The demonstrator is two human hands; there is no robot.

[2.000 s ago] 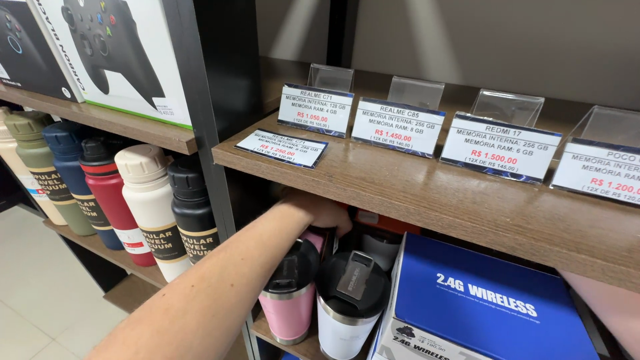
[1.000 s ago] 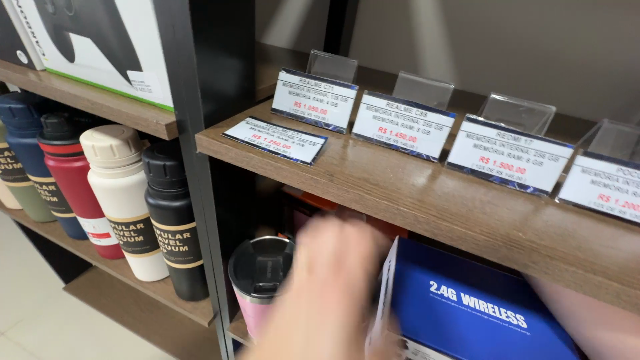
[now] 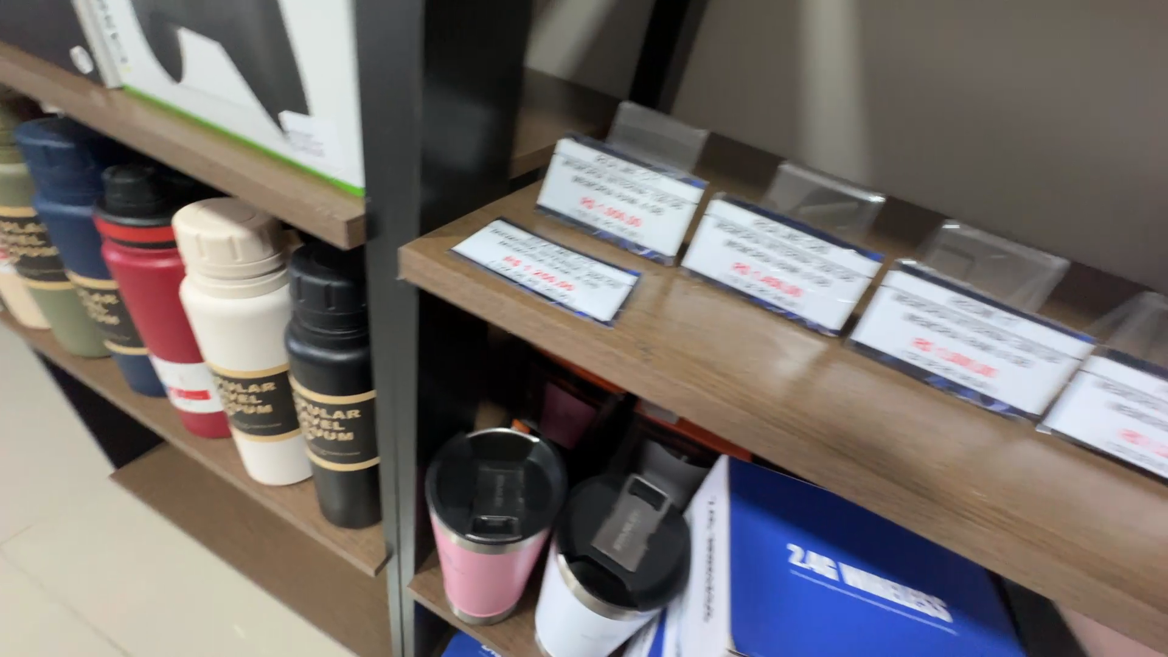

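Neither my left hand nor my right hand is in view. On the lower shelf, a pink tumbler [image 3: 484, 575] with a black lid stands beside a white tumbler [image 3: 584, 616], whose black lid has a grey sliding tab. The white one leans slightly. Right of them lies a blue and white box [image 3: 849, 547] marked 2.4G WIRELESS. Dark and orange items behind the tumblers are shadowed and cannot be made out.
Price cards [image 3: 780, 265] in clear stands line the wooden shelf [image 3: 730, 356] above; one card [image 3: 547, 271] lies flat. Left of the black upright [image 3: 392, 301] stand several vacuum bottles [image 3: 242, 338]. A blurred pink surface shows at bottom right.
My left arm, earlier reaching under the shelf by the tumblers, has drawn back out of view. The white tumbler, hidden behind my hand one second ago, shows again.
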